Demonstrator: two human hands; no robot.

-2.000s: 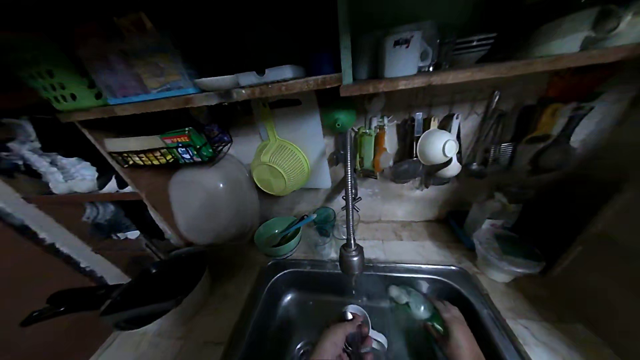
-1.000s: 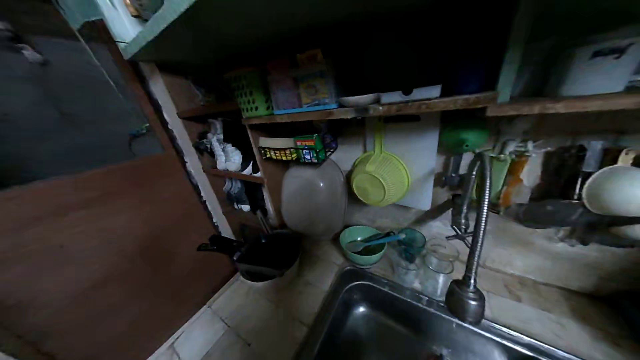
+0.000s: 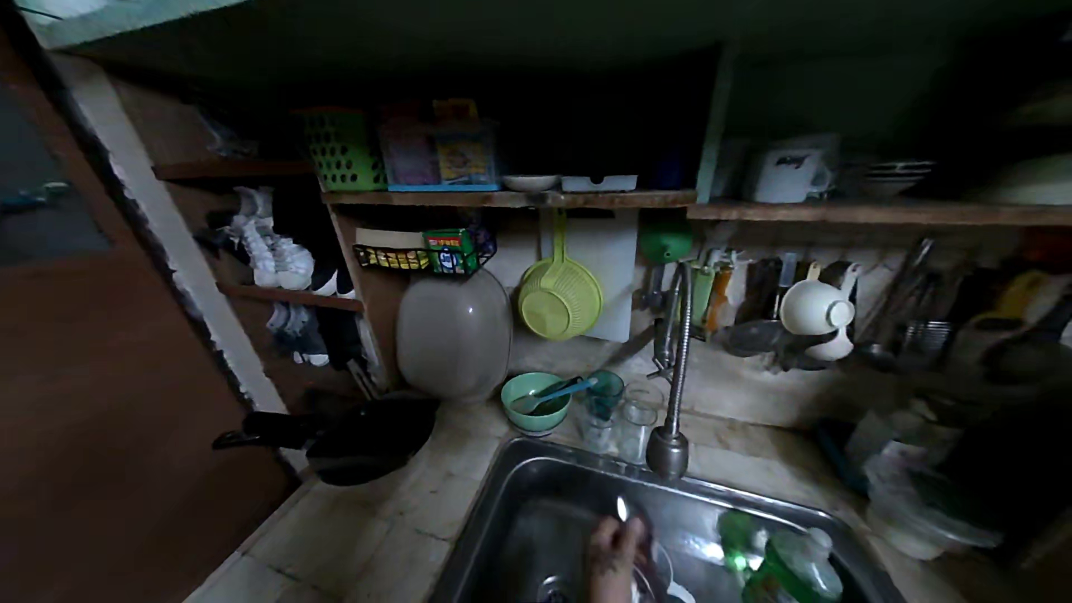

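My left hand (image 3: 615, 548) is low in the steel sink (image 3: 494, 502), its fingers bunched beside the curved rim of a clear or pale vessel (image 3: 662, 569). A small bright tip shows just above the fingers; blur hides whether the hand grips anything. My right hand is out of view. A green bottle with a pale cap (image 3: 791, 569) is at the sink's right side, and a smaller green thing (image 3: 737, 536) is beside it. Over the sink's back edge hangs the flexible faucet's head (image 3: 667, 452). No water can be made out below it.
Behind the sink are a green bowl (image 3: 536, 402) with utensils and several drinking glasses (image 3: 638, 419). A black pan (image 3: 368, 444) rests at left. A green strainer (image 3: 559, 297), white dippers (image 3: 816, 308) and utensils hang below the shelf (image 3: 502, 198). Containers stand at right (image 3: 913, 511).
The view has swung left since the oldest frame and then partly back. Two hands showed in the sink two seconds ago, the right at the green bottle; now only the left shows.
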